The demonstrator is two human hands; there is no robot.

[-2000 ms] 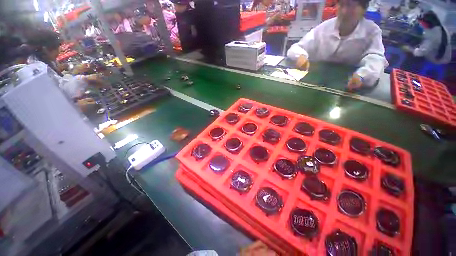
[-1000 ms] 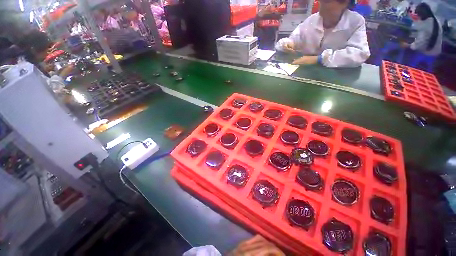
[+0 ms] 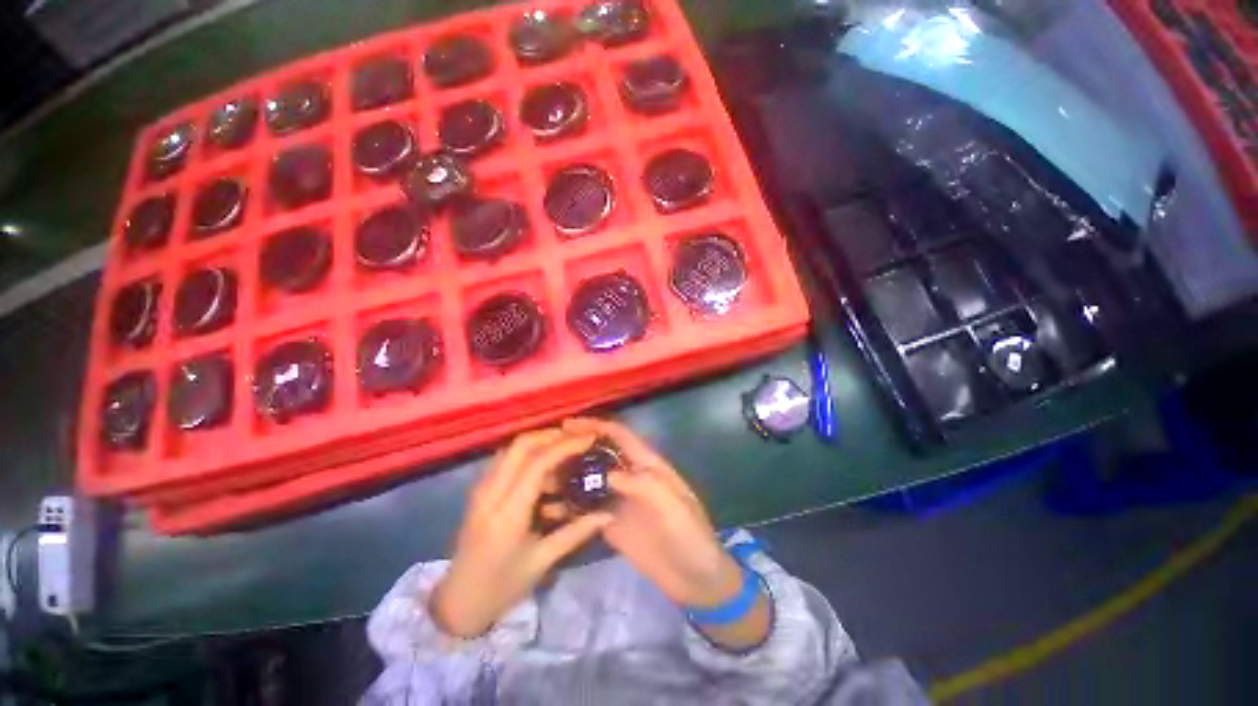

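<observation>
My left hand (image 3: 519,519) and my right hand (image 3: 660,521) together hold a round black smartwatch head (image 3: 591,479) between their fingers, low in the middle of the view. A small white mark shows on its dark face. The hands are just in front of the red foam tray (image 3: 455,382), which lies on another red tray. Its square pockets hold many black watch heads; some in the near row show lit digits. One more watch head (image 3: 439,179) lies across the pocket walls. My right wrist wears a blue strap.
A set-aside watch head (image 3: 777,407) lies on the green bench (image 3: 704,448) beside a blue pen (image 3: 824,396). To the right, a glossy black tray (image 3: 883,361) holds a watch head, with clear film and a light-blue sheet (image 3: 1028,97) over it. A white power strip (image 3: 55,555) is at the left.
The view has turned down and to the right. Both hands are now in full view holding a watch head; before, only a bit of a hand and sleeve showed at the bottom edge.
</observation>
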